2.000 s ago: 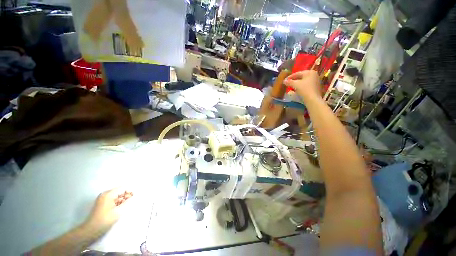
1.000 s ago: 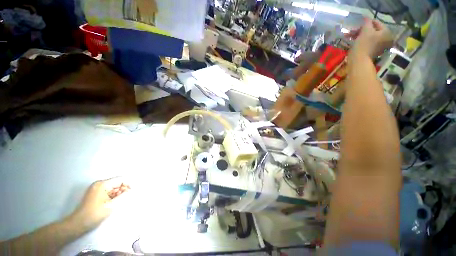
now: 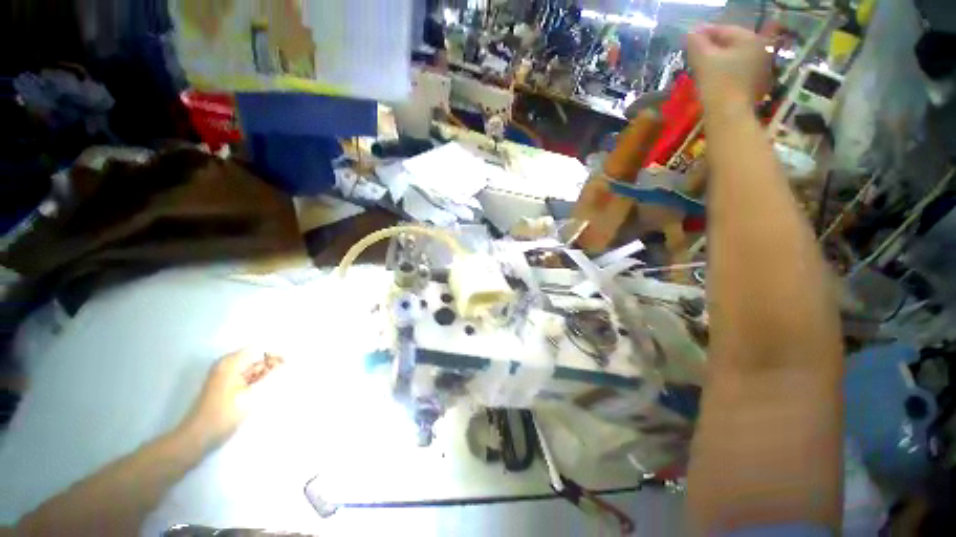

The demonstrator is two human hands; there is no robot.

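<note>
The white sewing machine [image 3: 524, 372] with a blue-teal stripe stands in front of me, its lit needle area [image 3: 422, 414] at the left end of the head. My left hand [image 3: 225, 393] rests on the white table [image 3: 115, 357] left of the needle, with small reddish bits at its fingers; whether it grips them is unclear. My right hand [image 3: 731, 63] is raised high at the upper right, the forearm stretched up past the machine. Its fingers are curled together, blurred, and I cannot tell what they hold.
Brown cloth [image 3: 168, 215] lies at the far left of the table. White papers [image 3: 446, 178] lie behind the machine. Black-handled snips [image 3: 517, 438] lie by the needle area. A printed sheet [image 3: 304, 47] hangs at the upper left. A blue object [image 3: 886, 393] is at the right.
My right hand has risen from near the red item to the top of the view, then shifted slightly left. My left hand stays on the table. The camera view has shifted.
</note>
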